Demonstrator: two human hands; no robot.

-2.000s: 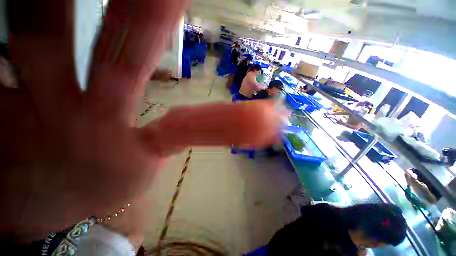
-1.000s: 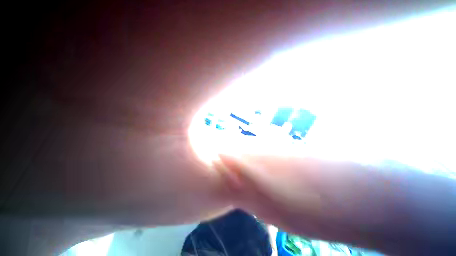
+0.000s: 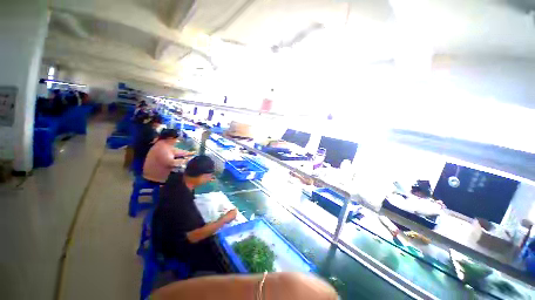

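A blurred, skin-coloured piece of a hand or wrist with a thin gold-coloured band lies across the bottom edge. It is cut off, its fingers cannot be made out, and which of my hands it belongs to is unclear. No held object shows. Just beyond it, a blue tote sits on the line with a heap of green leafy pieces in its near left part. The band piece hides the tote's lower edge.
A seated person in black works beside the tote at a white sheet. Other seated people line the green conveyor. A metal-framed shelf post stands right of centre. The aisle floor is left.
The large blurred hand and skin that covered much of the view have withdrawn to the bottom edge. The view has turned, now showing the line, tote and seated people.
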